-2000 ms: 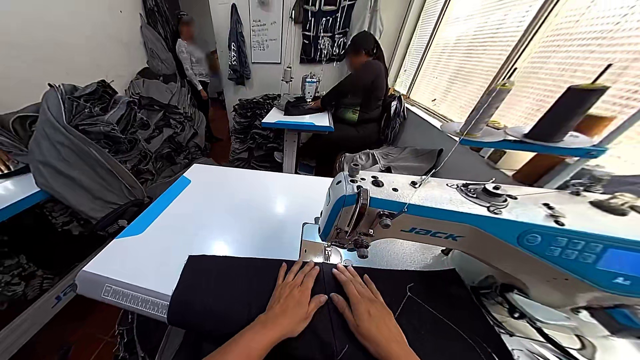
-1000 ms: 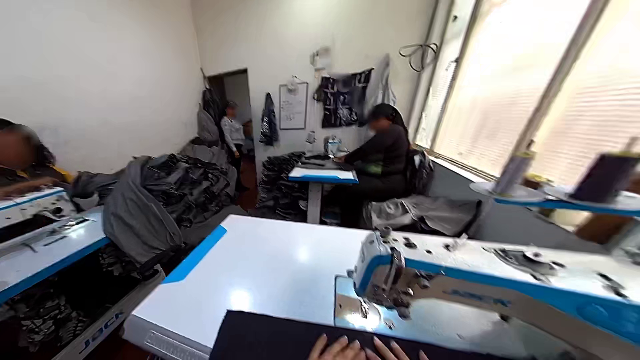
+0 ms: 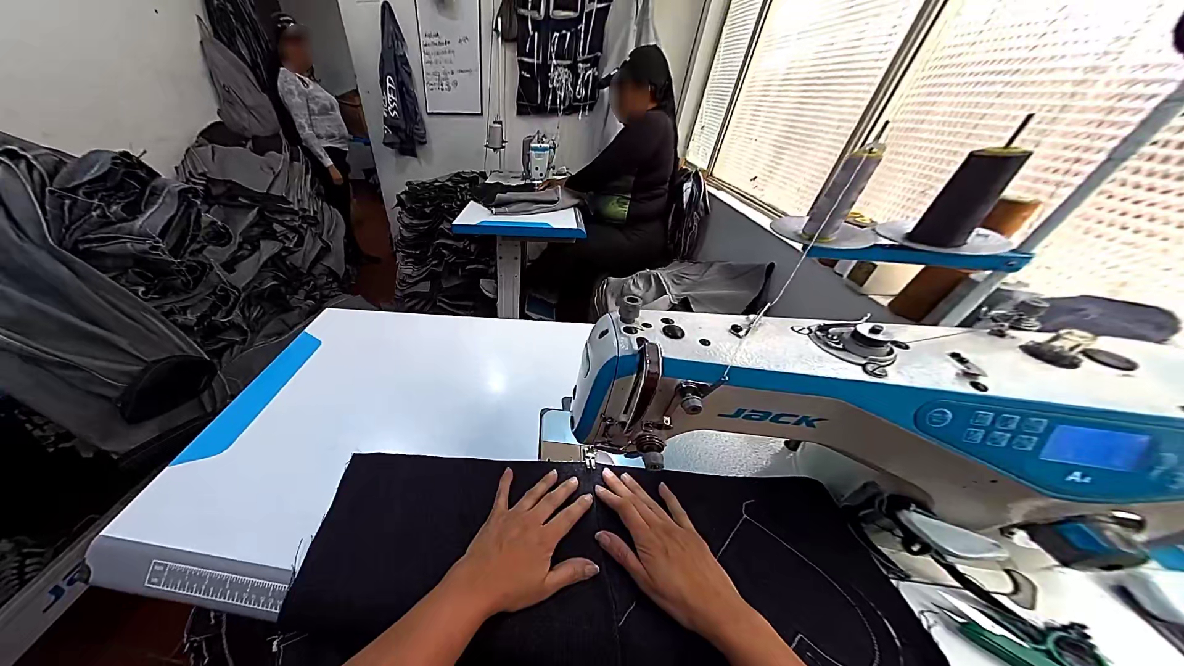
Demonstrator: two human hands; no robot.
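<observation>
A dark fabric panel [image 3: 407, 546] with light stitching lines on its right part lies in front of a Jack sewing machine [image 3: 832, 398]. Its far edge reaches the presser foot [image 3: 590, 457] and needle area. My left hand [image 3: 527, 546] rests flat on the fabric, fingers spread, left of a seam running toward the foot. Just right of that seam, my right hand [image 3: 652, 546] presses on the cloth with its fingers extended. The fingertips of both hands are close to the foot. Neither hand grips anything.
Green-handled scissors [image 3: 1027, 638] lie at the lower right. Thread cones [image 3: 971, 199] stand on a blue rack behind the machine. A big heap of grey garments [image 3: 185, 231] fills the left. One person sits at another sewing table [image 3: 518, 229]; another stands by the doorway.
The view swung up and left a second ago, and now points down again. Both hands and more of the fabric are back in sight; a grey cloth now shows on the co-worker's table.
</observation>
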